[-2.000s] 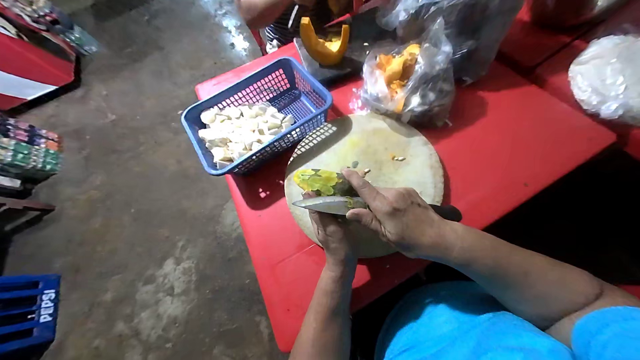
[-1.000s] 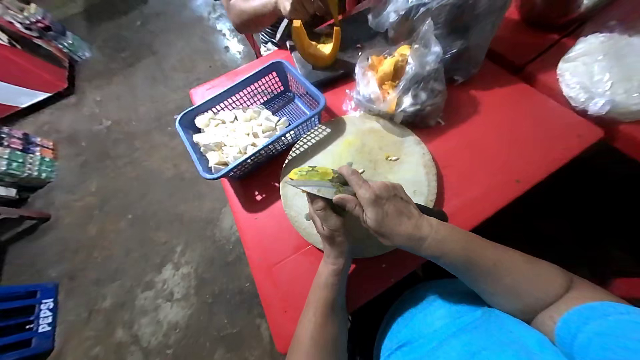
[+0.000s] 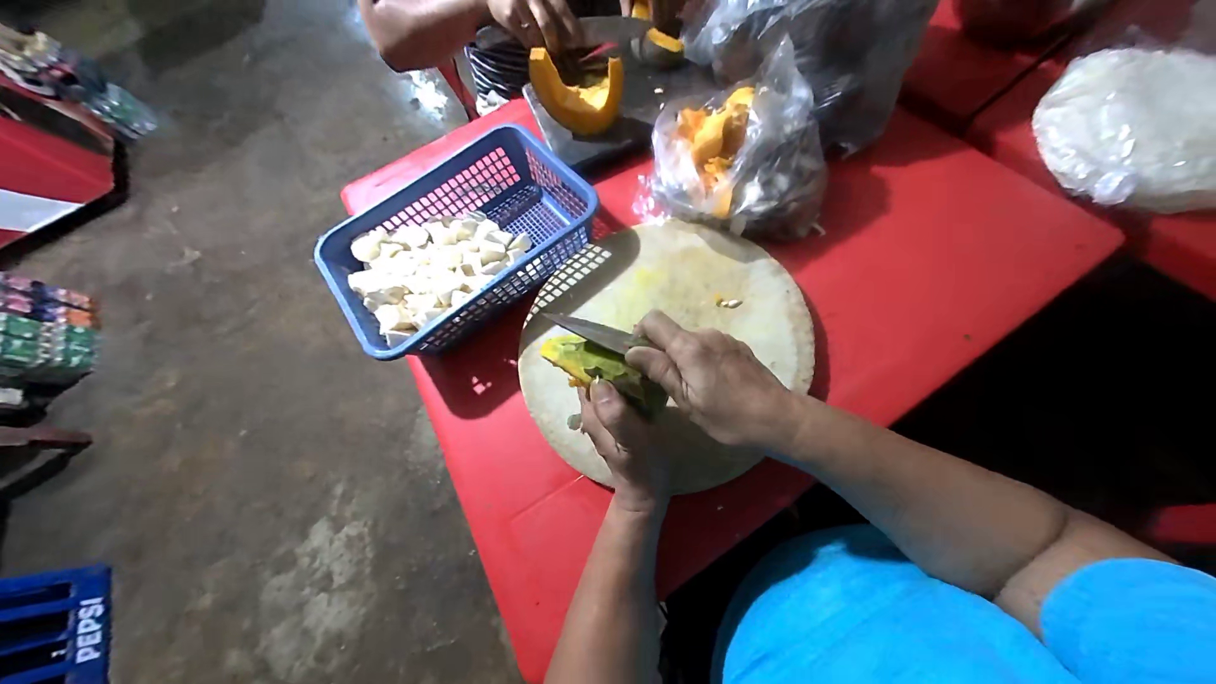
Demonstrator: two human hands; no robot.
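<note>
Over a round, pale cutting board point(image 3: 731, 380), my left hand point(image 3: 622, 437) grips a piece of squash point(image 3: 594, 363) with green skin partly pared to yellow. In my right hand point(image 3: 717, 380) is a knife point(image 3: 594, 331); its blade lies along the upper side of the squash, tip to the left. The knife's handle is hidden in my fist. A few seeds point(image 3: 729, 302) and a small green scrap point(image 3: 574, 421) lie on the board. Touching or close to the board's upper left edge, a blue plastic basket point(image 3: 366, 332) holds white chopped pieces point(image 3: 437, 271).
A clear plastic bag point(image 3: 750, 142) with orange squash scraps stands behind the board on the red table point(image 3: 950, 228). Beyond it, another person's hand point(image 3: 537, 19) is beside a cut squash wedge point(image 3: 579, 100) on a dark board. A wrapped white bundle point(image 3: 1130, 128) lies at right.
The knife blade has moved from across the lower side of the squash piece to its upper side. Across the table, the other person's hand has come into fuller view near the squash wedge.
</note>
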